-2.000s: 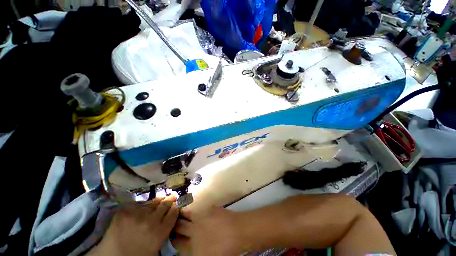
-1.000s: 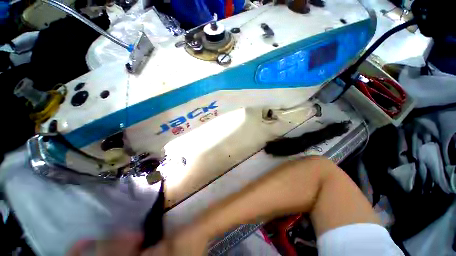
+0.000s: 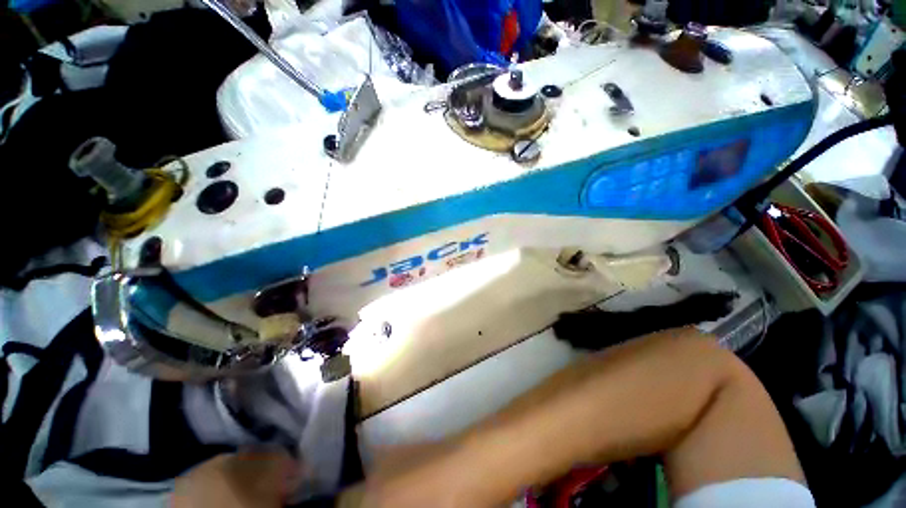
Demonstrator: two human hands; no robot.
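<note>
White and pale grey cloth with black stripes [image 3: 109, 417] lies draped left of and under the needle end of the white and blue sewing machine [image 3: 427, 208]. A narrow black strip or edge [image 3: 352, 437] runs from near the presser foot [image 3: 336, 367] down towards my hands. My left hand [image 3: 238, 481] is blurred at the bottom edge, over the cloth. My right hand [image 3: 382, 491] is mostly cut off by the bottom edge, near the strip's lower end. The fingers of both hands are hidden or too blurred to tell their grip.
A black fuzzy strip [image 3: 646, 319] lies on the bed above my right forearm. A pale side tray [image 3: 844, 288] with red-handled things stands right of the machine. A lamp's metal arm [image 3: 260, 48] and a blue bag [image 3: 472, 30] are behind it.
Both hands have moved from beside the presser foot down to the bottom edge. Striped cloth now shows at the left, where plain grey cloth lay. The view has shifted.
</note>
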